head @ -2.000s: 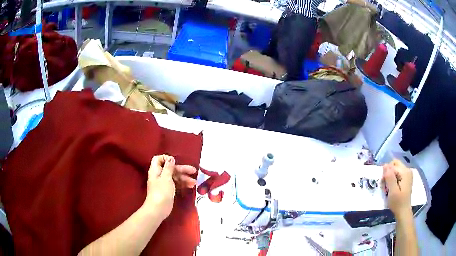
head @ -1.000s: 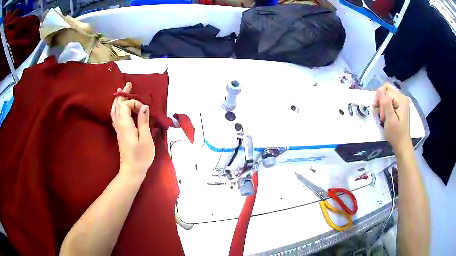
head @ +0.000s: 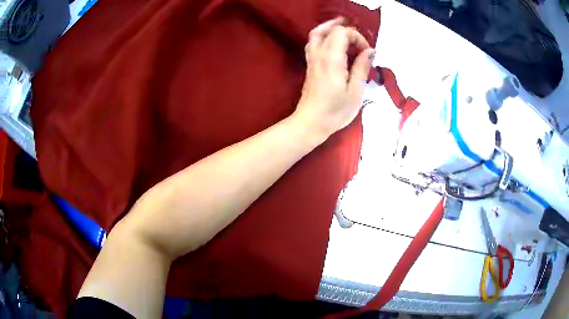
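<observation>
The rust-red garment panel [head: 231, 93] is spread over the table left of the machine. My left hand [head: 337, 75] is at its upper right edge, fingers curled to the thumb and slightly blurred; it seems to pinch the red strip there, but the fingers hide the grip. A short strip end [head: 392, 86] runs from beside my thumb towards the white machine head [head: 480, 118]. Another red binding strip [head: 408, 255] hangs from the presser foot area [head: 452, 199] over the table's front edge. My right hand is out of the picture; only a bit of forearm shows at the lower right corner.
Scissors [head: 493, 261] with red and yellow handles lie right of the hanging strip. A ruler [head: 349, 294] runs along the front edge. A black bundle [head: 511, 40] is behind the machine. A grey machine part [head: 37, 25] stands at the upper left.
The view has turned left and tilted, so the panel fills more of it. My left hand stays near the panel's upper right edge. My right hand, earlier by the handwheel, has left the view.
</observation>
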